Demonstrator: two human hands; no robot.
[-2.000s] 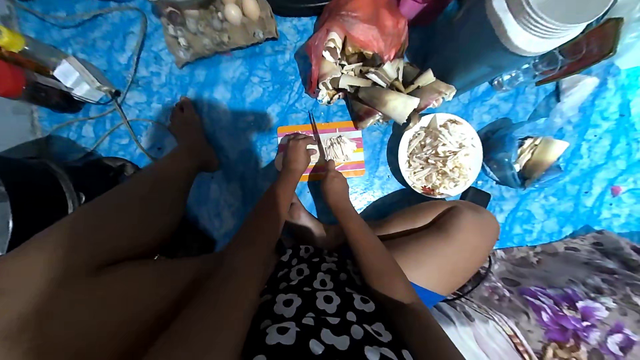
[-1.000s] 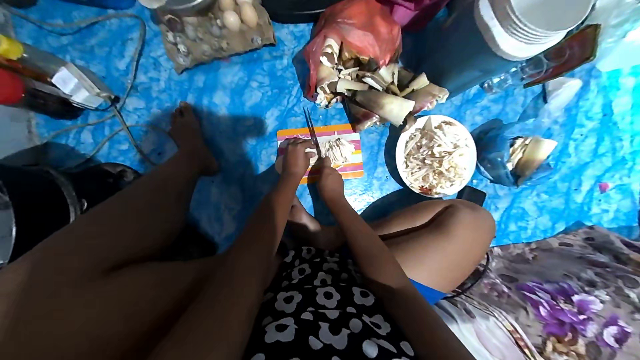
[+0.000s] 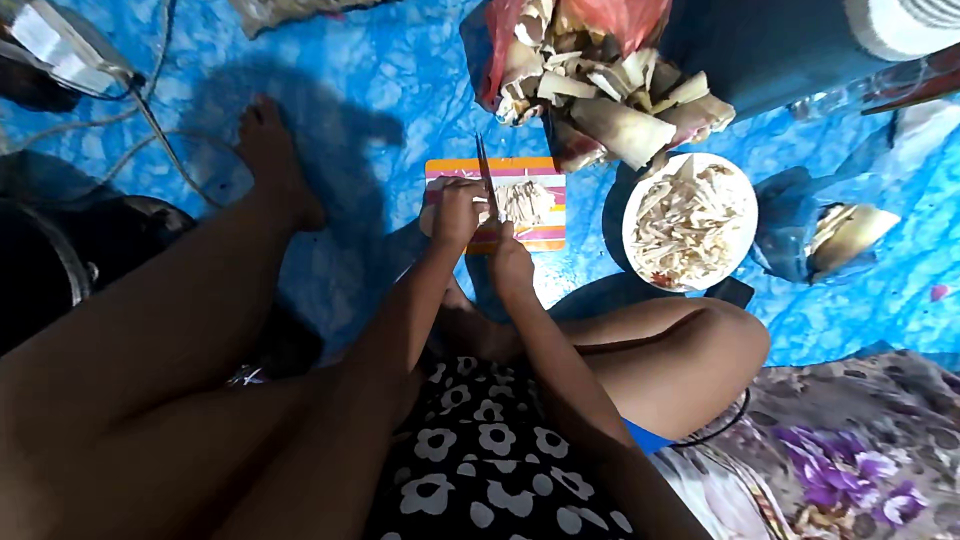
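My right hand [image 3: 511, 262] is closed round the handle of a knife [image 3: 487, 174], its blade pointing away from me over a striped cutting board [image 3: 556, 241]. My left hand [image 3: 456, 210] presses on a pale piece of food, mostly hidden under the fingers, just left of the blade. Thin pale strips [image 3: 527, 202] lie on the board to the right of the knife. A white bowl [image 3: 752, 217] full of similar pale strips [image 3: 686, 221] stands on the floor to the right of the board.
Beyond the board, pale peelings [image 3: 622, 135] spill from a red plastic bag [image 3: 622, 22]. A blue plastic bag [image 3: 784, 232] with a pale chunk lies right of the bowl. A dark container [image 3: 772, 45] stands at the back right. Cables [image 3: 161, 135] cross the blue floor sheet [image 3: 352, 52] at left.
The view has shifted, so the eggs at the back left have left it. Both hands stay at the board, with only small shifts of the knife.
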